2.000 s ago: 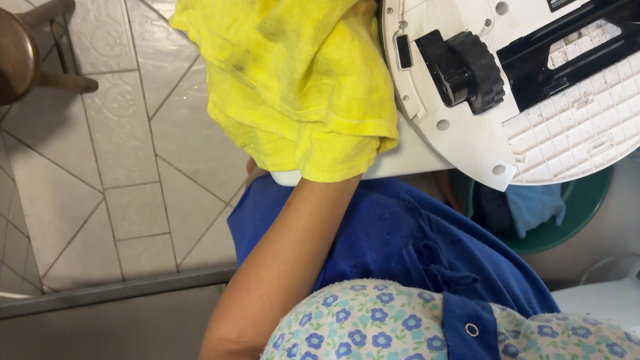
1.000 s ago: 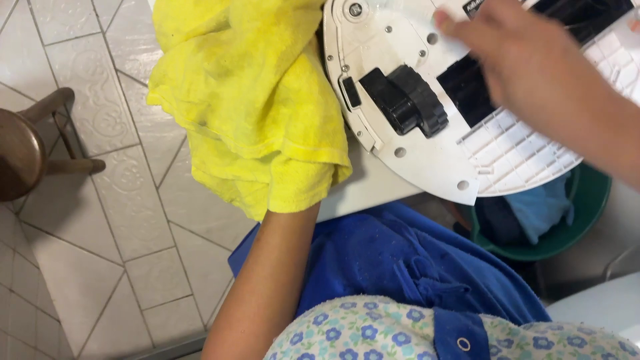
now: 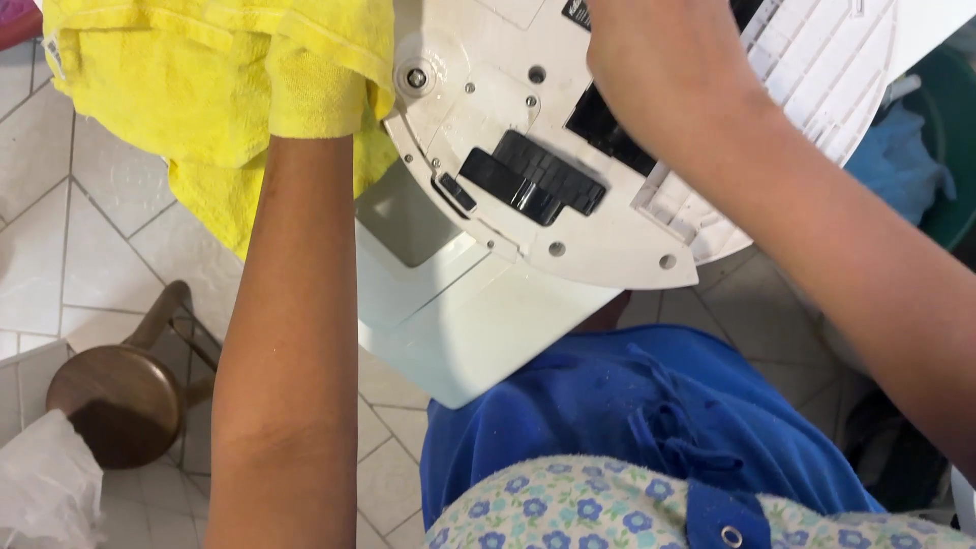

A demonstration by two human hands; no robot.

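Observation:
A yellow towel [image 3: 175, 84] covers my left hand, which is hidden inside it at the upper left; only the forearm shows below. Beside it, a white robot vacuum cleaner [image 3: 488, 46] lies with its underside up on a white surface [image 3: 488, 328]. Its black ridged wheel [image 3: 545, 175] faces me. My right hand [image 3: 656, 38] reaches over the vacuum's middle near a black recessed part [image 3: 610, 130]. The fingers of that hand are cut off by the top edge, so what they touch cannot be seen.
A round brown wooden stool [image 3: 114, 404] stands on the tiled floor at lower left, next to a whitish translucent plastic bag [image 3: 46, 488]. At the right, a green basin [image 3: 949, 145] holds blue cloth [image 3: 892, 168]. Part of a red object [image 3: 17, 21] shows at the top left corner.
Two seconds ago my right hand was out of view; it came in over the vacuum one second ago and remains above it. The towel still covers my left hand. The view has shifted.

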